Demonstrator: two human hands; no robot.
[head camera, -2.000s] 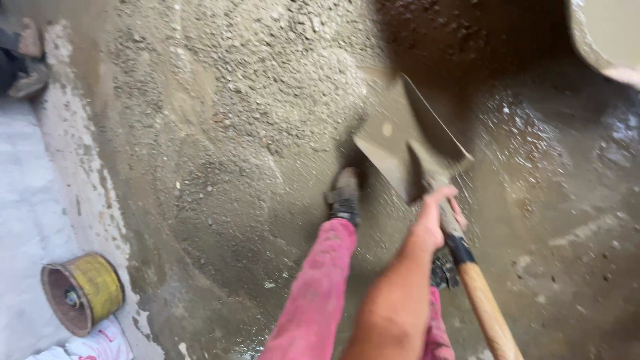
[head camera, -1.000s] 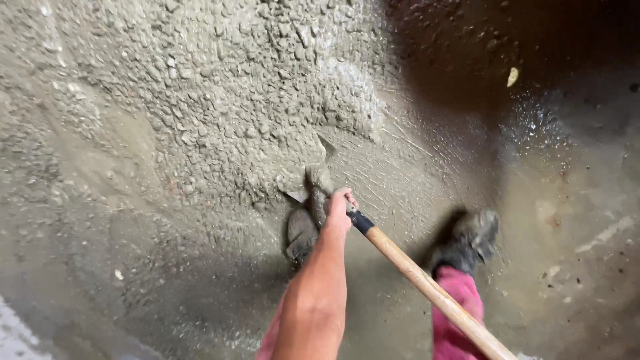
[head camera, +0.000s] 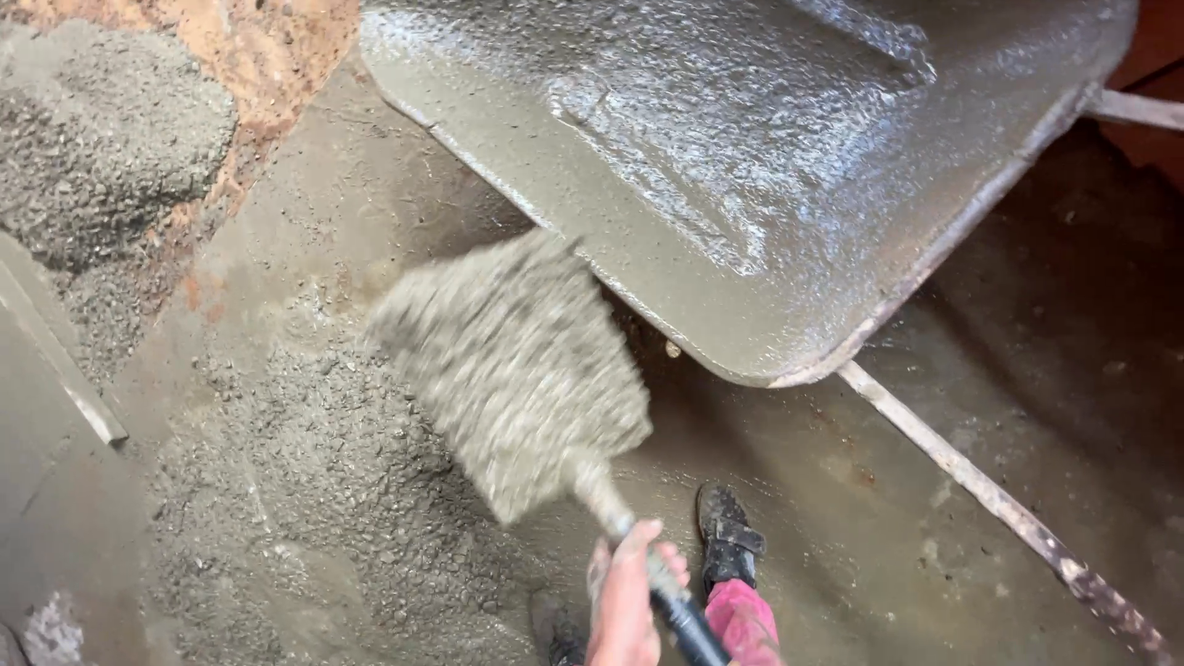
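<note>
My left hand (head camera: 634, 587) is closed around the lower shaft of a shovel (head camera: 684, 620), close to its socket. Wet concrete (head camera: 527, 361) is heaped on the blade and blurred by motion; it hides most of the blade. The load's upper corner is beside the near rim of a wheelbarrow tray (head camera: 638, 301); whether they touch I cannot tell. Wet grey concrete (head camera: 731, 120) coats the inside of the tray. My right hand is not in view, and the rear end of the shovel's shaft runs out at the bottom edge.
Coarse concrete (head camera: 342, 499) is spread on the floor at left, with another heap (head camera: 102, 139) at upper left. A straight strip (head camera: 69, 388) lies at the left edge. One wheelbarrow handle (head camera: 980, 490) slants to the lower right. My booted foot (head camera: 729, 536) stands on the wet floor.
The shovel blade, low in the concrete on the floor one second ago, is now raised with a full load. The view has swung, and the wheelbarrow tray fills the upper right.
</note>
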